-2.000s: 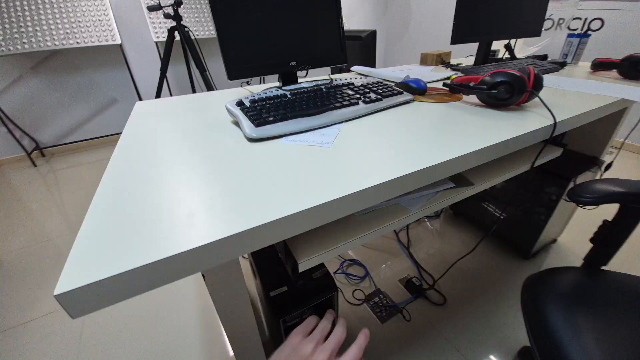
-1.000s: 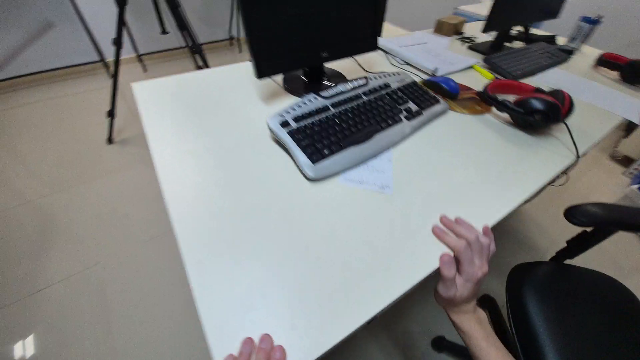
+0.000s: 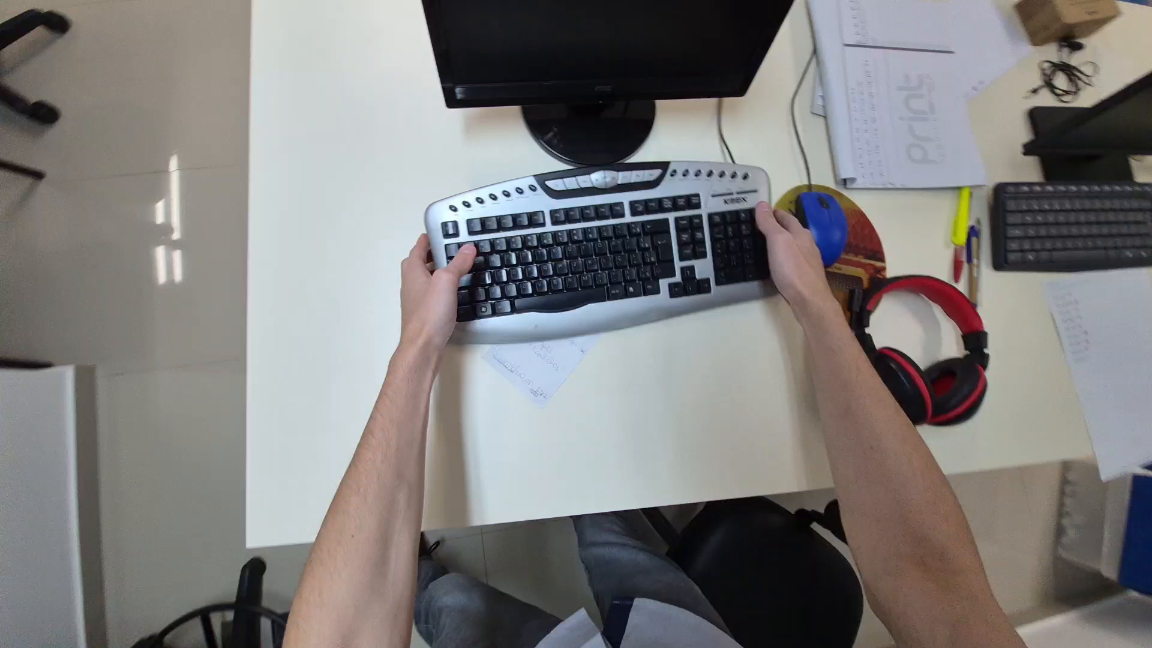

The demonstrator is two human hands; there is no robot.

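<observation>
A silver and black computer keyboard [image 3: 576, 261] lies on the white desk [image 3: 630, 432], tilted slightly, in front of the black monitor [image 3: 603, 49]. My left hand [image 3: 434, 290] grips its left end, thumb on top over the keys. At its right end my right hand [image 3: 792, 252] holds the edge, with the thumb near the upper corner; the fingers beneath are hidden. A handwritten paper note [image 3: 543, 367] sticks out from under the keyboard's front edge. Just right of my right hand, a blue mouse [image 3: 822, 227] sits on a round patterned mouse pad [image 3: 866, 236].
Red and black headphones [image 3: 931, 387] lie beside my right forearm. Papers [image 3: 909, 117], a yellow highlighter [image 3: 962, 216], pens [image 3: 973, 261], a second keyboard [image 3: 1071, 225] and a small cardboard box [image 3: 1066, 18] are farther right. A black chair [image 3: 765, 576] stands at the desk's front edge.
Both hands, apart from the keyboard one second ago, now hold its two ends. The view has swung to look down over the desk.
</observation>
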